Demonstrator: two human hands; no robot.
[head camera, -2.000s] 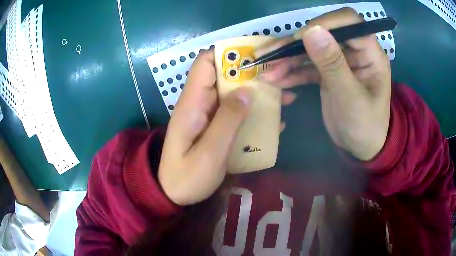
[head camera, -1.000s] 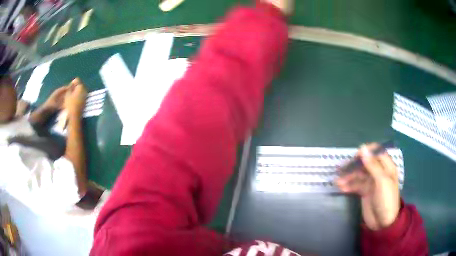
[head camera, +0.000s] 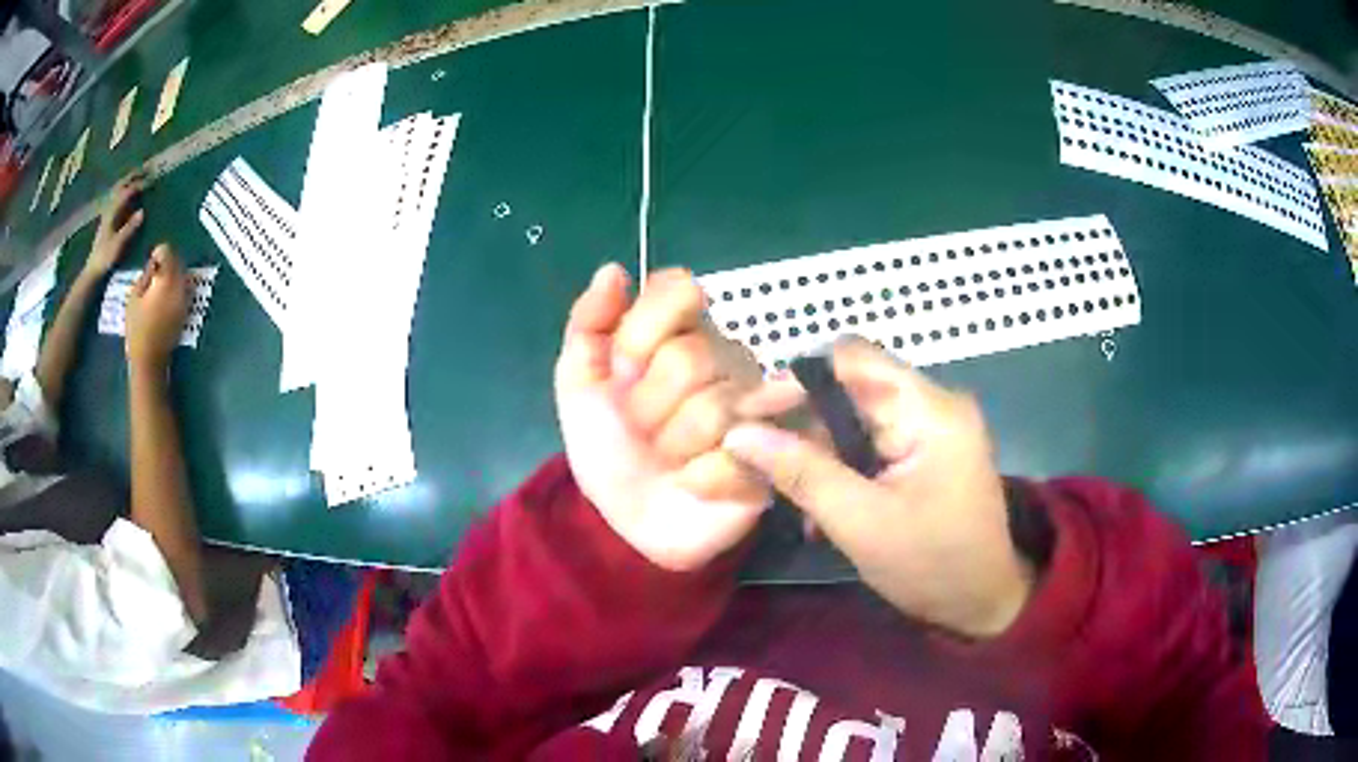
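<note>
My left hand (head camera: 663, 424) is raised at the centre with its fingers curled, touching or nearly touching my right fingertips; whether it holds anything small is hidden. My right hand (head camera: 909, 491) is closed around the black tweezers (head camera: 837, 414), whose blunt dark end points up; their tip is hidden. No phone cover shows in my hands. The sticker sheet (head camera: 931, 292), white with rows of dark dots, lies flat just beyond my hands, its left end partly behind them.
Spare sticker sheets (head camera: 358, 283) overlap at left; more (head camera: 1191, 157) lie at far right, beside a yellow patterned sheet (head camera: 1336, 171). Small pale rings (head camera: 535, 234) lie loose. Beyond the pale rail (head camera: 492, 26) are pale covers (head camera: 171, 101). Another worker's arms (head camera: 157, 387) are at left.
The cream phone cover left my left hand after two seconds ago. That arm, stretched over the rail one second ago, is back beside my right hand, which still holds the tweezers.
</note>
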